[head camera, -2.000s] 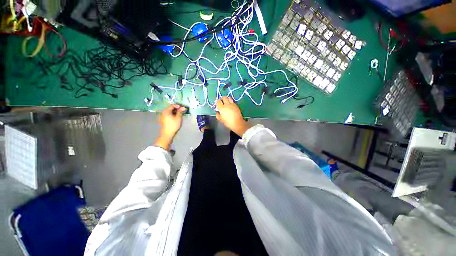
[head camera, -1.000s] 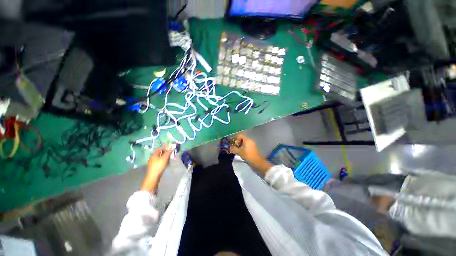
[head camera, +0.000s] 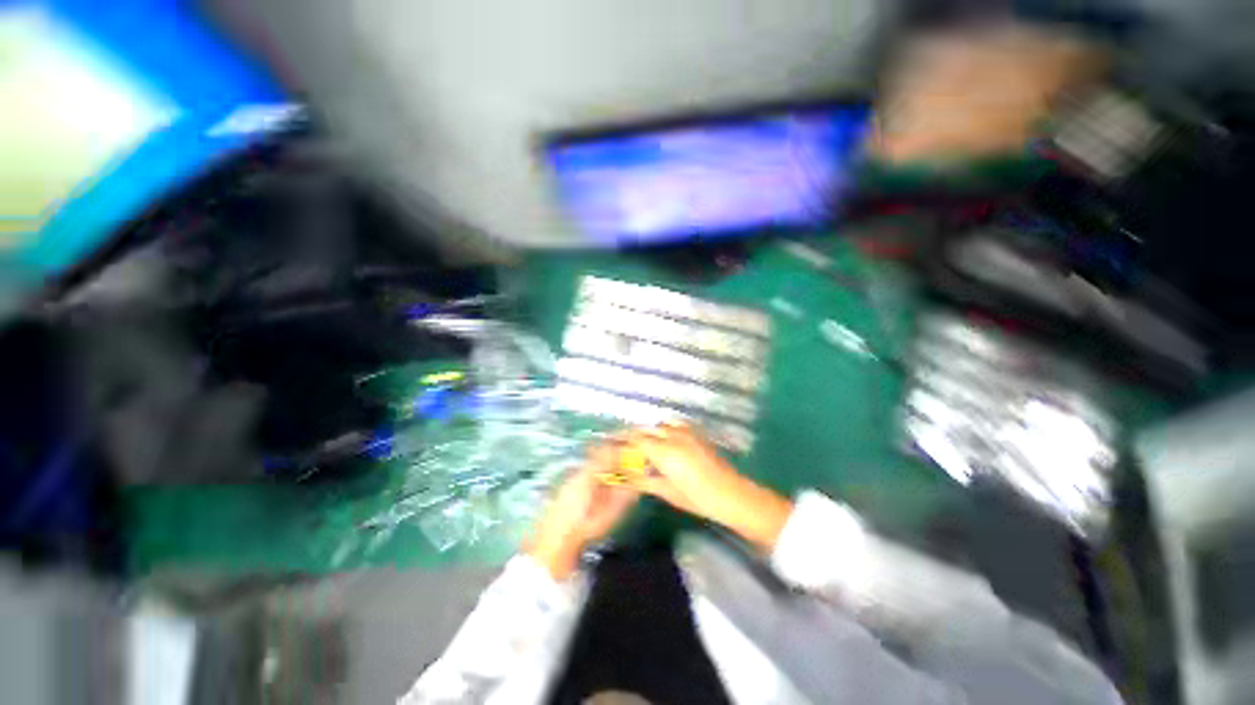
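The picture is blurred. My left hand (head camera: 585, 507) and my right hand (head camera: 681, 471) are close together at the near edge of the clear tray (head camera: 663, 351), which holds rows of pale modules. A small yellowish thing (head camera: 632, 463) shows between the fingers where the hands meet; its shape and which hand grips it cannot be told. The white test cables (head camera: 482, 448) lie tangled to the left of the tray and hands.
A lit monitor (head camera: 709, 175) stands behind the tray. A second tray of modules (head camera: 1012, 420) lies to the right. A large bright screen (head camera: 97, 138) is at the upper left. Dark equipment fills the left. Green mat (head camera: 826, 400) shows between the trays.
The view has swung up and to the right. My hands, apart before at the bench edge, have come together in front of the tray.
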